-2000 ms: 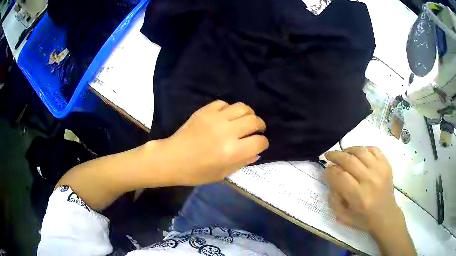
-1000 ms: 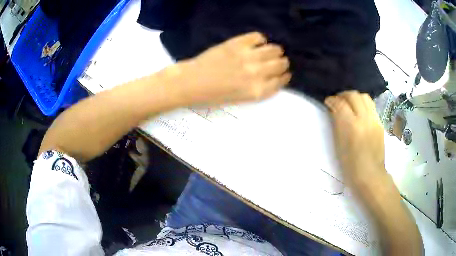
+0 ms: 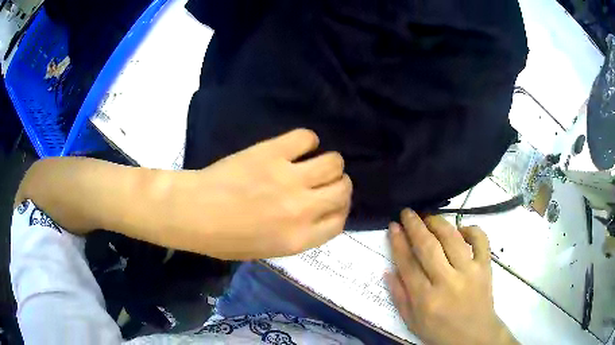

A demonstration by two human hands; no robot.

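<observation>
A large limp black garment piece (image 3: pixel 357 87) lies spread over the white table. My left hand (image 3: pixel 276 195) is on its near edge with the fingers curled in, gripping the cloth. My right hand (image 3: pixel 442 269) lies at the near right edge, fingertips touching the cloth edge; its fingers are slightly apart. A narrow black strip (image 3: pixel 489 208) runs from near my right fingertips to the needle area of the sewing machine at right. What lies under my left palm is hidden.
A blue plastic basket (image 3: pixel 34 101) with dark pieces stands at upper left. The grey oval part (image 3: pixel 602 111) of the machine is at the right rim. Dark thread snips (image 3: pixel 588 296) lie on the machine bed. The white table (image 3: pixel 337 266) ends at a near edge before my lap.
The cloth's near edge has come back toward me from further up the table. Both hands have moved nearer with it. The black strip now shows between cloth and machine.
</observation>
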